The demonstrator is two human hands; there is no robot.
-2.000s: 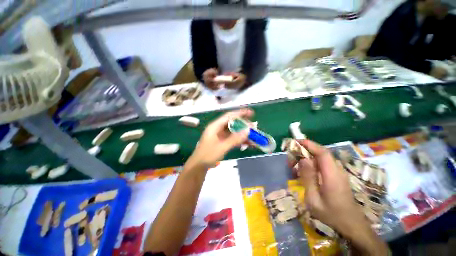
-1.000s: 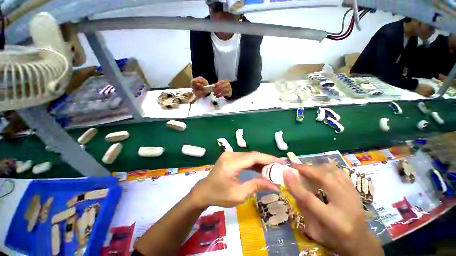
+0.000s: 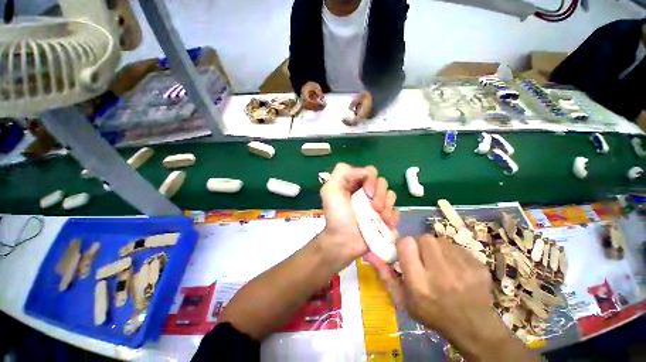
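Note:
A white rounded unit (image 3: 373, 228) is held above the bench, its smooth side up, with no insides visible. My left hand (image 3: 348, 212) wraps around its upper part, fingers curled over it. My right hand (image 3: 443, 283) touches its lower end with thumb and fingers; its other fingers are curled and partly hidden. Beige covers (image 3: 520, 265) lie in a pile on the bench, to the right and behind my right hand. A blue tray (image 3: 53, 283) at the left holds several beige covers.
A green conveyor belt (image 3: 255, 170) crosses beyond the bench with white units and open housings on it. A person (image 3: 347, 56) sits across the belt. A cream fan (image 3: 57, 60) and grey metal posts (image 3: 117, 162) stand at the left. Clear trays (image 3: 464, 99) lie across the belt.
The open housing with the blue cylinder, seen earlier, no longer shows; a closed white side faces up between my hands. The cover pile shows more fully. The view has shifted.

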